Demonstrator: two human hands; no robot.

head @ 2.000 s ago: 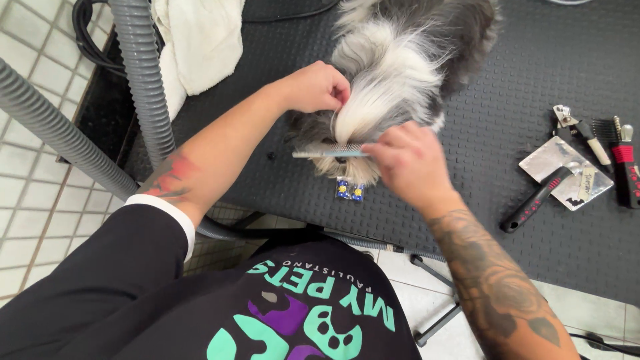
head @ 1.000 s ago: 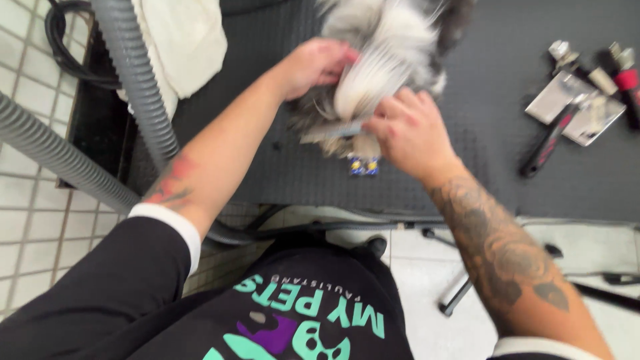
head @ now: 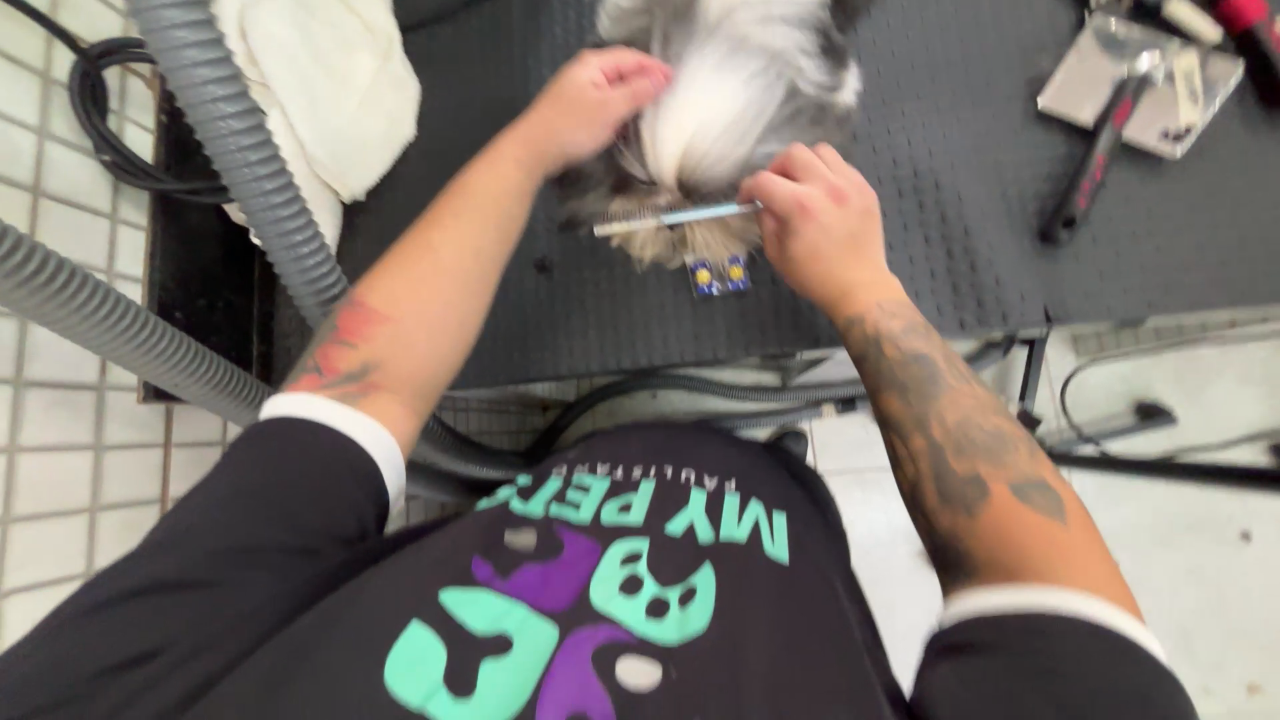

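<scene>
A long-haired grey and white dog [head: 710, 95] is on the black textured table, its head toward me. My right hand [head: 815, 220] holds one end of a metal grooming comb [head: 680, 215], which lies across the tan hair at the dog's muzzle. At the left side of the dog's head is my left hand [head: 600, 105], fingers curled with the fingertips close together; whether hair is pinched between them cannot be told. Just below the muzzle, two small blue and yellow bows [head: 718, 275] rest on the table near its front edge.
At the right on the table [head: 960, 200] lie a flat clear packet [head: 1080, 85], a black-handled brush [head: 1100, 165] and a red and black tool [head: 1250, 30]. A white towel [head: 330, 90] lies at the left, beside grey corrugated hoses [head: 240, 150] and a coiled black cable [head: 100, 130].
The comb, blurred and partly covered one second ago, now shows across the muzzle hair. My left hand has moved away from the white hair on top of the head, toward the left.
</scene>
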